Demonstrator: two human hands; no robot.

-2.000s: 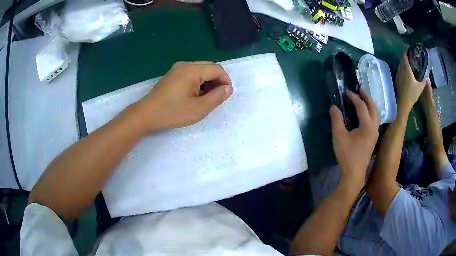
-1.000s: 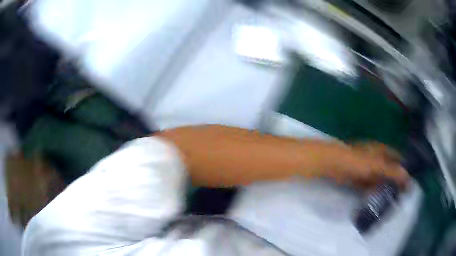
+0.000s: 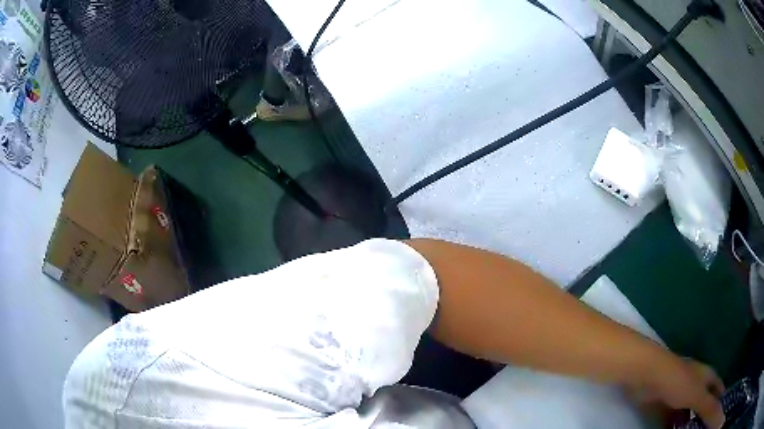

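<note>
My left hand (image 3: 683, 390) is at the lower right, somewhat blurred, with its fingers closed on a black housing (image 3: 740, 404). The housing has a dotted or ribbed outer side and is cut off by the right and bottom edges of the picture. My left hand and forearm are over the white foam sheet (image 3: 536, 400), which shows only in part at the bottom. My right hand is out of the picture.
More white foam sheets (image 3: 469, 109) lie ahead, crossed by a black cable (image 3: 519, 136). A white multi-port box (image 3: 624, 167) sits beside a plastic bag (image 3: 697, 188). A pedestal fan (image 3: 167, 67) and open cardboard box (image 3: 126, 239) stand left.
The view has swung far left, bringing in the fan and cardboard box. My right hand and the neighbouring person have left view. My left hand, empty at first, now holds the black housing.
</note>
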